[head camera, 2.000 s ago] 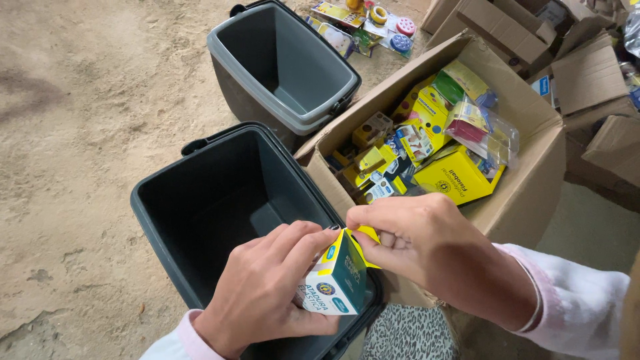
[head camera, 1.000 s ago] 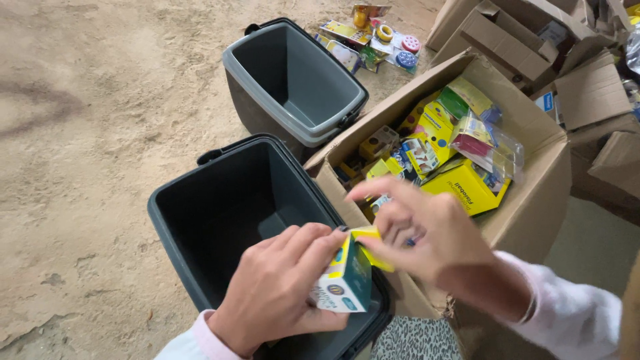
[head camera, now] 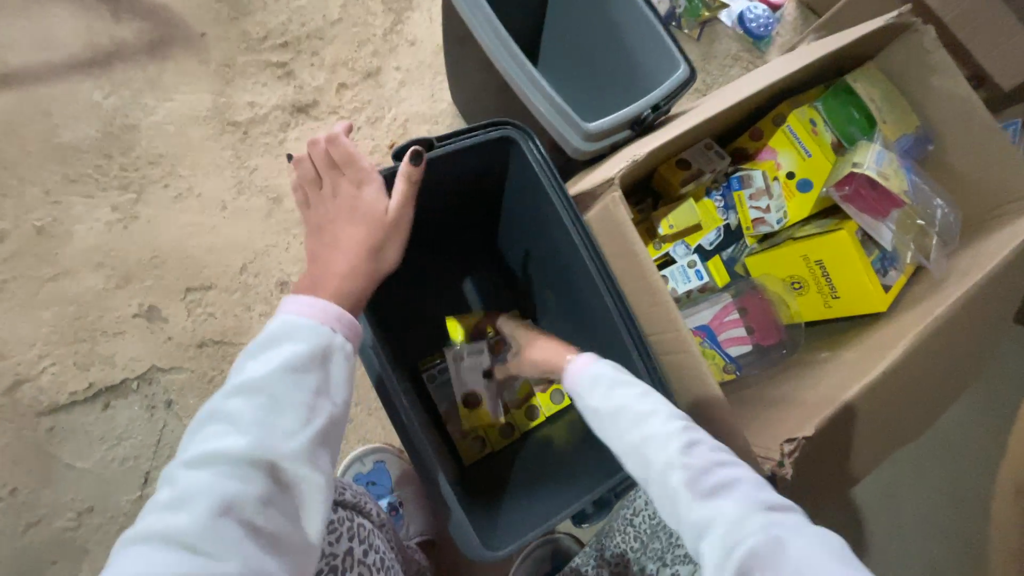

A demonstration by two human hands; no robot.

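My left hand point(head camera: 352, 208) is spread at the left rim of a dark plastic bin point(head camera: 560, 216), its thumb over the rim, holding nothing. Inside that bin is my right hand point(head camera: 524, 352), blurred, at a small carton with a bright yellow flap point(head camera: 468, 330); whether its fingers grip the carton is not clear. Under and beside it, several yellow and dark small boxes point(head camera: 504, 432) with round marks lie on the bin's floor. To the right stands an open cardboard box point(head camera: 848, 400) with yellow cartons point(head camera: 816, 272) and clear plastic packs point(head camera: 748, 320) in it.
A second bin, grey-rimmed point(head camera: 592, 128), stands behind the dark one, close to the cardboard box. Small packaged items point(head camera: 756, 20) lie on the rough floor point(head camera: 200, 240) at the top. My shoe point(head camera: 388, 488) is beside the dark bin's near left side.
My hands have parted: the left, which held a small white and green carton, has let go of it and is at the rim; the right has gone down into the dark bin. The view has shifted.
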